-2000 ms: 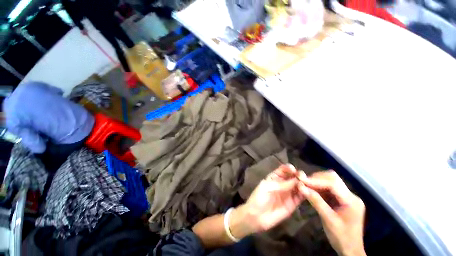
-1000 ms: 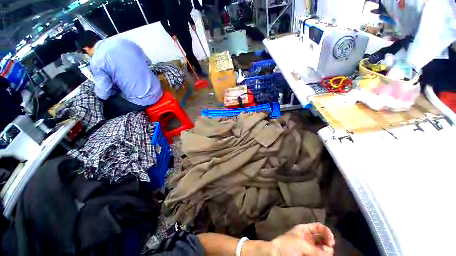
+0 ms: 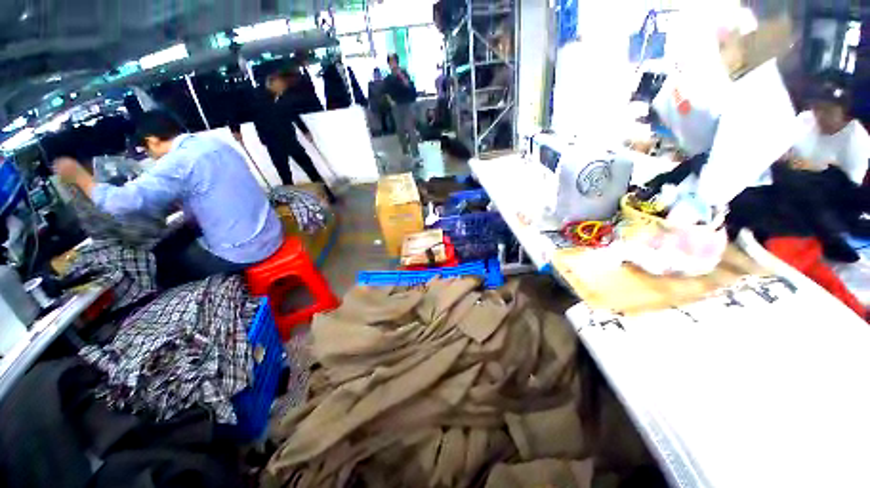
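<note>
Neither of my hands is in the picture. A large heap of brown garments [image 3: 410, 381] lies nearest in front of me, loosely folded and piled over a blue crate [image 3: 429, 276] whose rim shows behind it. The long white sewing table [image 3: 725, 391] runs along the right side of the heap. Dark cloth [image 3: 105, 429] lies at the lower left.
A person in a light blue shirt [image 3: 224, 195] sits on a red stool [image 3: 291, 281] at the left. Checked cloth [image 3: 181, 338] fills another blue crate. A cardboard box [image 3: 398, 214] stands behind. A basket, plastic bags and a white machine [image 3: 582, 186] are on the table.
The view has tilted up, and my hands have gone out of the picture at the bottom. The seated person's arm is now raised. More people show at the back and right.
</note>
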